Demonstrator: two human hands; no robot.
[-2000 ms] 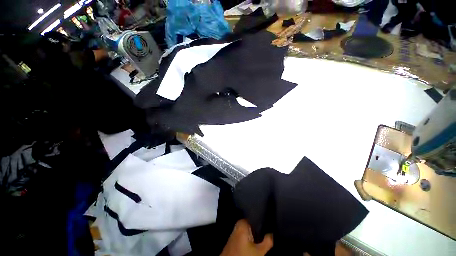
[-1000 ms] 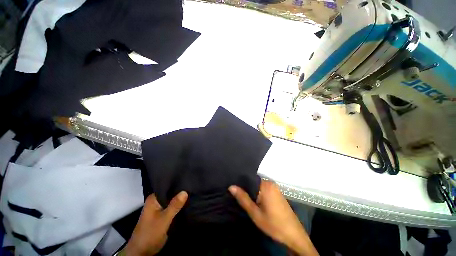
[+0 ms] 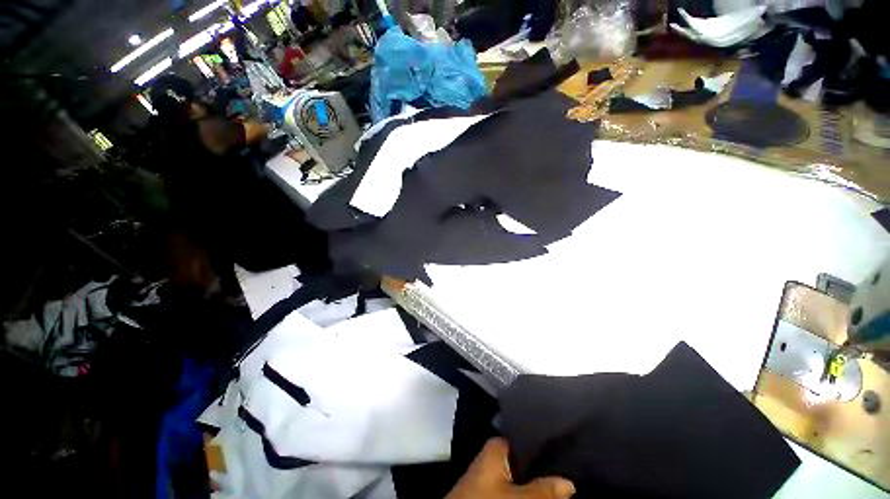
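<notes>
A dark fabric panel lies over the front edge of the white table. My left hand grips its lower left edge, thumb on top, partly cut off by the bottom of the picture. My right hand is out of the picture. The needle plate and bed of the sewing machine lie to the right of the panel, with the presser foot above. Only part of the machine head shows at the right edge.
More dark panels with a white piece lie at the table's far left. White and dark pieces are heaped below the table's left edge. Behind are a blue plastic bag, a dark round disc and a person at back left.
The view has swung left, so the machine is mostly out at the right. Both hands held the panel one second ago; now only my left hand shows on it.
</notes>
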